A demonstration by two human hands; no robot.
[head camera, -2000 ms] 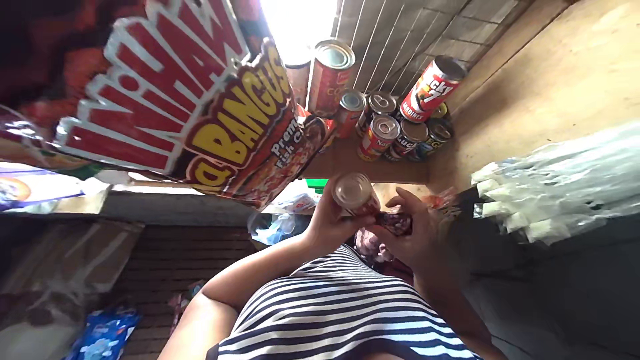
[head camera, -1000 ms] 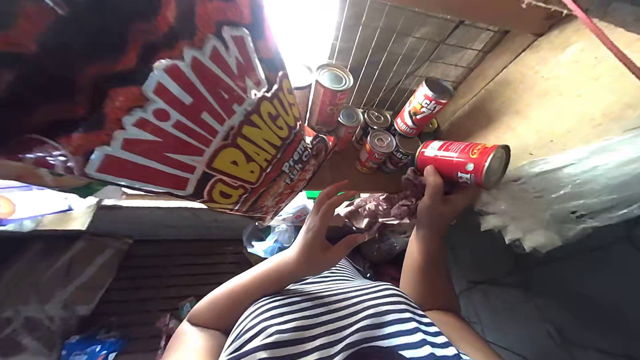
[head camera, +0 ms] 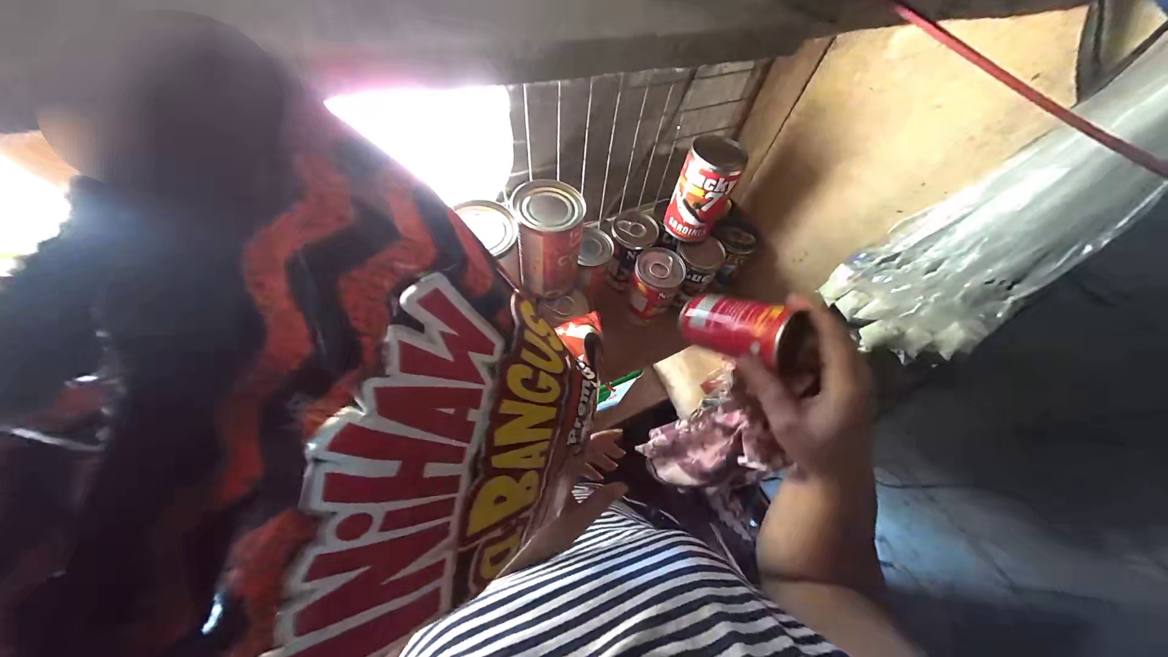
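My right hand (head camera: 812,401) grips a red tin can (head camera: 737,324) by its end, tilted on its side, in front of the shelf. A crumpled pink patterned cloth (head camera: 707,445) hangs just below that hand. Partly behind the big printed snack pack, my left hand (head camera: 598,465) has its fingers spread, with nothing seen in it. Several cans stand grouped on the wooden shelf (head camera: 650,342), among them a small red can (head camera: 656,281). A red sardine can (head camera: 705,190) stands on top of others, and a taller can (head camera: 549,237) is at the left of the group.
A large black and red snack pack (head camera: 401,456) hangs close on the left. Clear plastic bags (head camera: 949,283) hang at the right beside a plywood wall (head camera: 849,137). Wire mesh (head camera: 593,137) is behind the cans. A red cord (head camera: 1022,87) crosses the upper right. Someone's head shows at upper left.
Two seconds ago both hands were together around a can; now only my right hand holds one. Since a second ago it has moved toward the shelf cans. The view has turned left.
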